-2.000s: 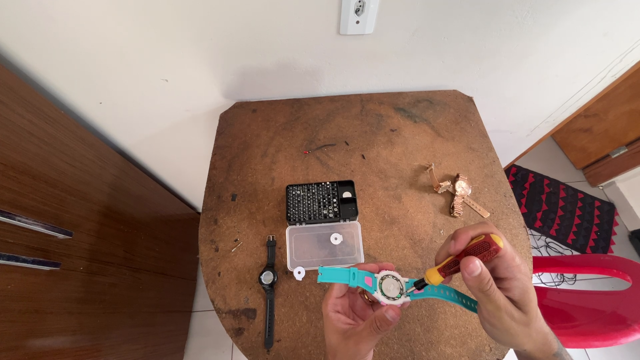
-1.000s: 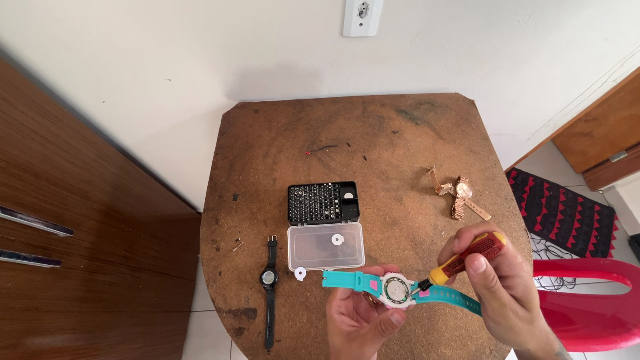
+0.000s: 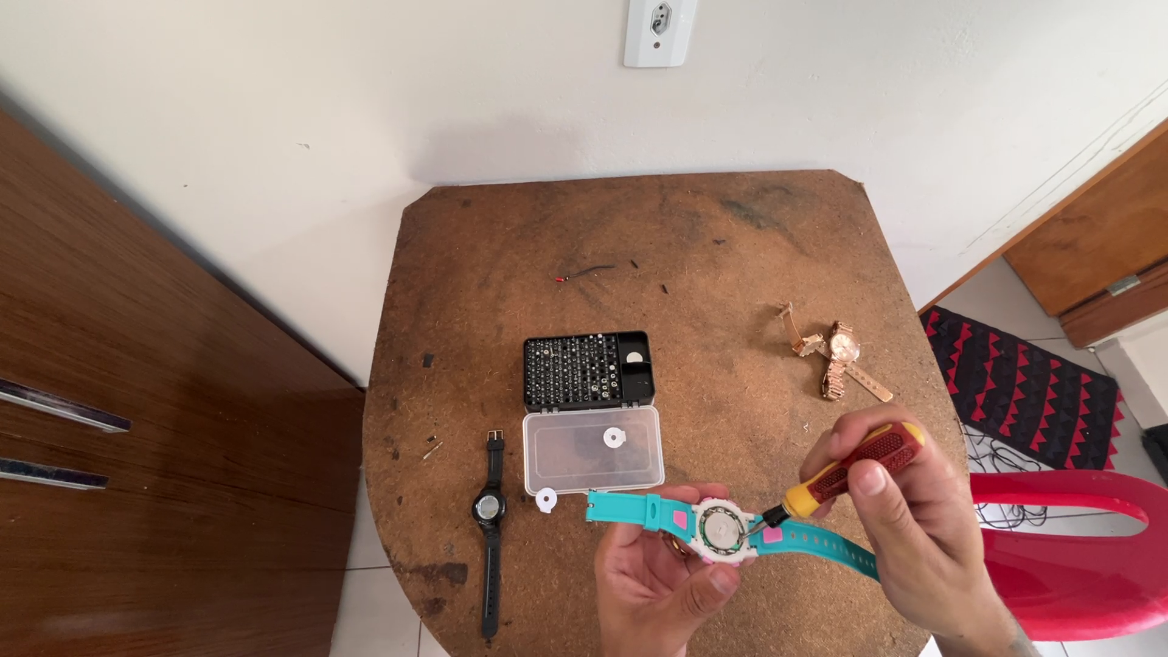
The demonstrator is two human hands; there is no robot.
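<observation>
My left hand grips a turquoise and white wristwatch, turned so that its back shows, with the round inner part exposed. My right hand holds a screwdriver with a red and yellow handle; its tip meets the right edge of the watch's exposed back. Left of the hands lies a black wristwatch. A black case of small parts stands open, its clear lid bearing a white disc. Another white disc lies beside the lid.
Rose-gold watches and straps lie at the right of the brown table. A thin dark wire with a red end lies towards the back. A red chair stands at the right, wooden cabinet doors at the left.
The screwdriver's tip and the watch have shifted slightly against each other. Both hands keep their holds, and the things lying on the table have not moved.
</observation>
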